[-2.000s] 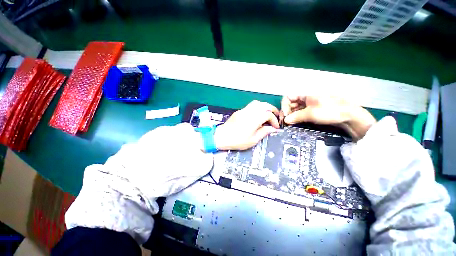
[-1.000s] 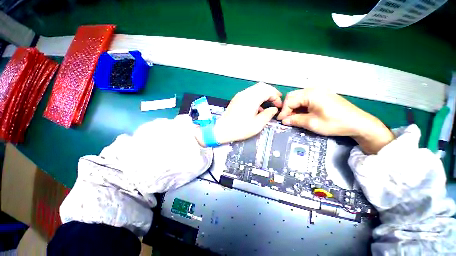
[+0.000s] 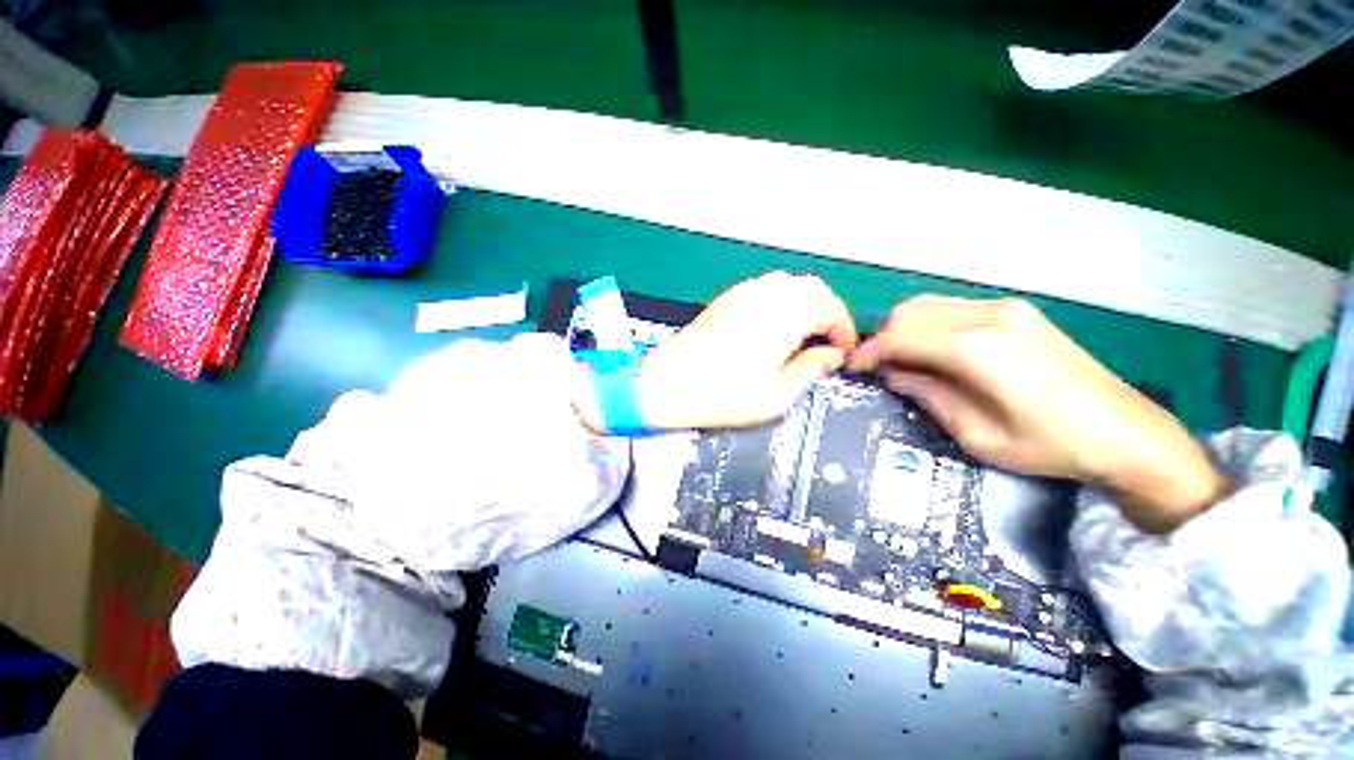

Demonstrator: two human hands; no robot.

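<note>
The open laptop base (image 3: 772,683) lies in front of me, its silver panel nearest me. The dark motherboard (image 3: 846,490) runs along its far half, with a red and yellow spot near its right part. My left hand (image 3: 750,354), with a light blue strap on the wrist, is at the board's far edge. My right hand (image 3: 1025,389) meets it there, fingertips close together. The fingers hide what lies between them, so I cannot tell if either hand holds something. A blue-ended flat cable (image 3: 604,315) stands up beside my left wrist. A small green board (image 3: 541,633) sits near the left corner.
A blue tray (image 3: 294,211) of tiny black screws and red bubble bags (image 3: 223,223) stand at far left. A white strip (image 3: 471,312) lies on the green bench. A green tool (image 3: 1307,389) is at the right. A label sheet (image 3: 1188,52) hangs above; a carton is at lower left.
My right hand and forearm have shifted right and lower in the view, while its fingertips stay near my left ones at the far edge. The view has tilted slightly, moving the tray and bags up.
</note>
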